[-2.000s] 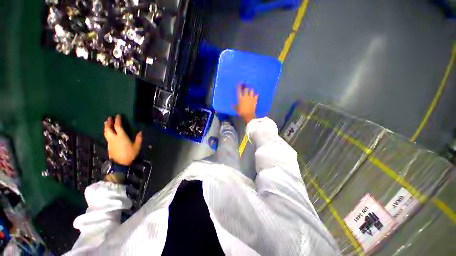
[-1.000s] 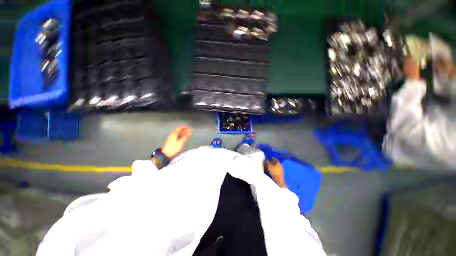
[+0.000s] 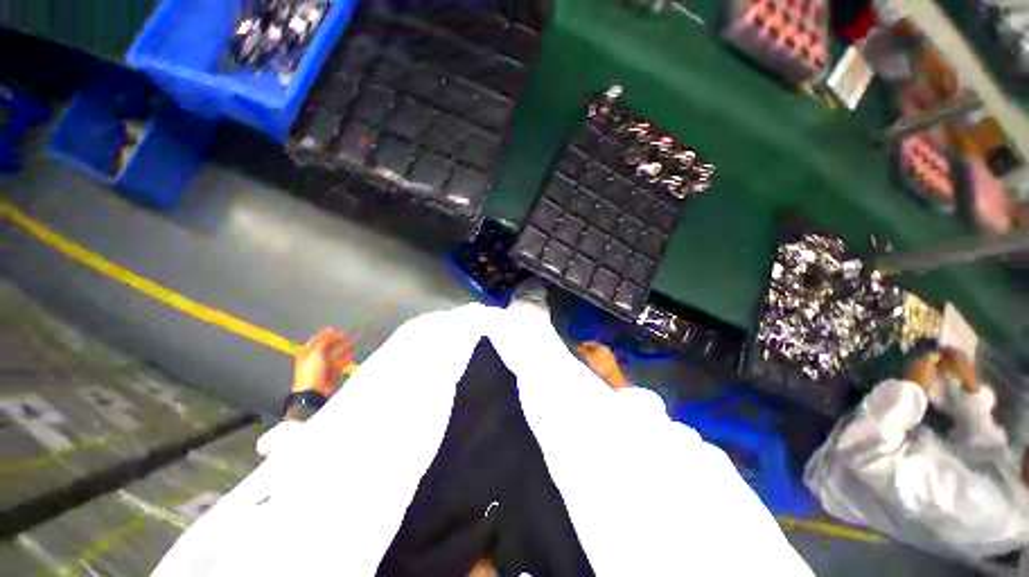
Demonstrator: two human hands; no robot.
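Note:
My left hand (image 3: 322, 363) hangs over the floor at the left of my body, empty, fingers apart, with a dark band on the wrist. My right hand (image 3: 604, 364) is low beside my coat, small and partly hidden; I see nothing in it. In front of me a black pocketed tray (image 3: 598, 231) lies tilted on the green bench (image 3: 722, 242), with shiny metal parts (image 3: 671, 163) along its far side. Neither hand touches it. A larger black tray stack (image 3: 423, 107) stands left of it.
A blue bin (image 3: 203, 56) holds metal parts at the upper left. A small blue bin with dark parts (image 3: 491, 265) is under the bench edge. A big metal-parts heap (image 3: 824, 310) lies at right, near a person in a white coat (image 3: 914, 473). Wrapped cartons (image 3: 90, 411) stand lower left.
The view has swung; I now face the bench at a slant. My right hand no longer shows against the blue stool. My left hand is still away from the bench.

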